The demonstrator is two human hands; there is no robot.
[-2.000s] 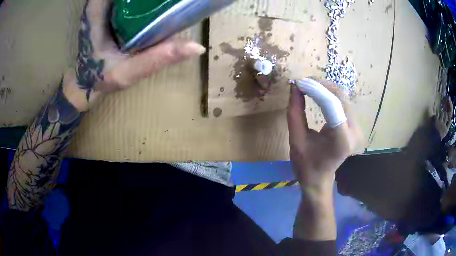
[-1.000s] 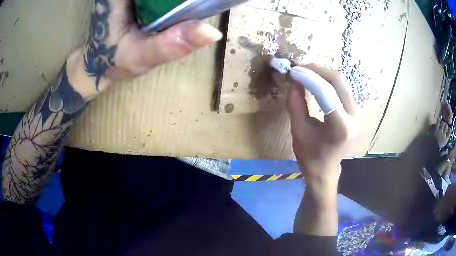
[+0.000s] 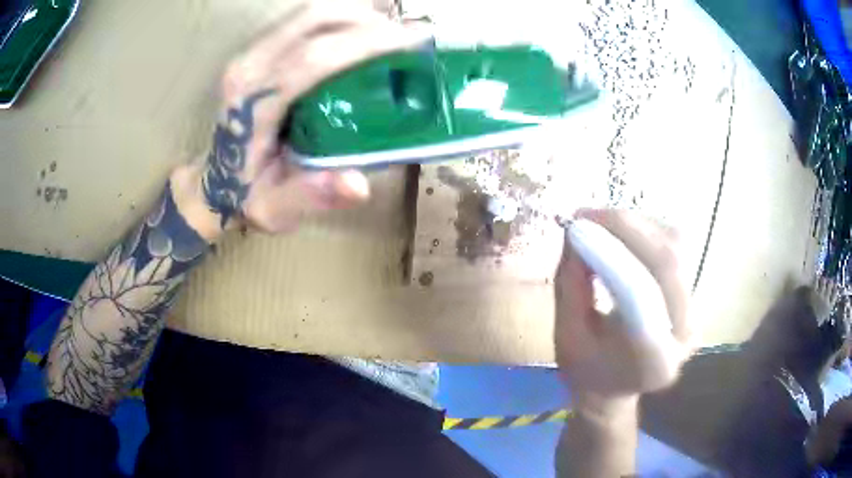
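My left hand (image 3: 280,121) grips a glossy green housing (image 3: 374,107) by its left end, above the cardboard. Its silver rim faces down toward me. My right hand (image 3: 621,299) is at the right of the stained cardboard pad (image 3: 439,233), apart from the housing. Its white-wrapped finger (image 3: 621,266) and thumb pinch a tiny dark fastener (image 3: 562,221), blurred. A small white cap (image 3: 504,207) sits in the dark stain on the pad. Tiny silver fasteners (image 3: 621,103) lie scattered to the right.
Another green housing (image 3: 28,42) lies at the top left. The corrugated cardboard sheet (image 3: 280,289) covers the bench. Dark glossy parts (image 3: 822,159) are massed at the right edge. A person's dark sleeve (image 3: 729,401) shows at lower right. Yellow-and-black tape (image 3: 509,419) marks the blue floor.
The left hand has brought the housing down and right into fuller view, tilted to show its green outside. The right hand was at the white cap and is now drawn back from it.
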